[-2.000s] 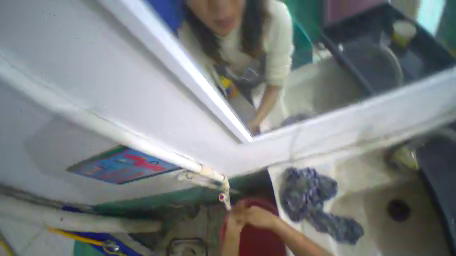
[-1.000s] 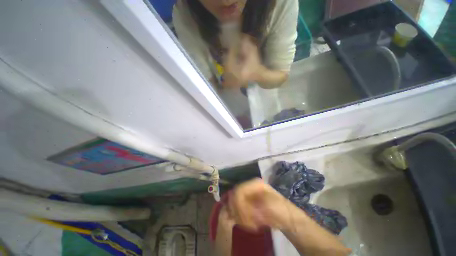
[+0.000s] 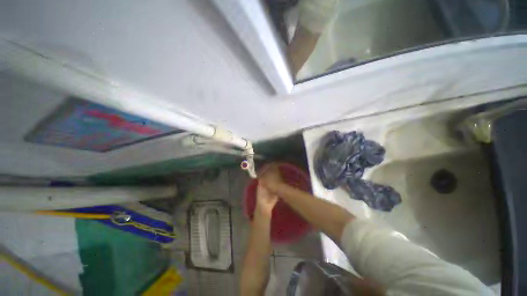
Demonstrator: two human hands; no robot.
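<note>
The small tap sits at the end of the white wall pipe. My left hand and my right hand are together just beside and below its spout, small and a little blurred. They touch or overlap, and no object shows in them. Whether water runs over them cannot be told. The red bucket stands on the floor beneath my hands, its rim partly hidden by my forearms.
A white sink lies to the right, with a crumpled dark bag or cloth on its ledge. A squat toilet is in the floor at lower left. A mirror hangs above. A blue and red poster is on the wall.
My hands have come back from in front of me down to the tap, closer together. The view has tilted down, showing more of the bucket, toilet and my light sleeve.
</note>
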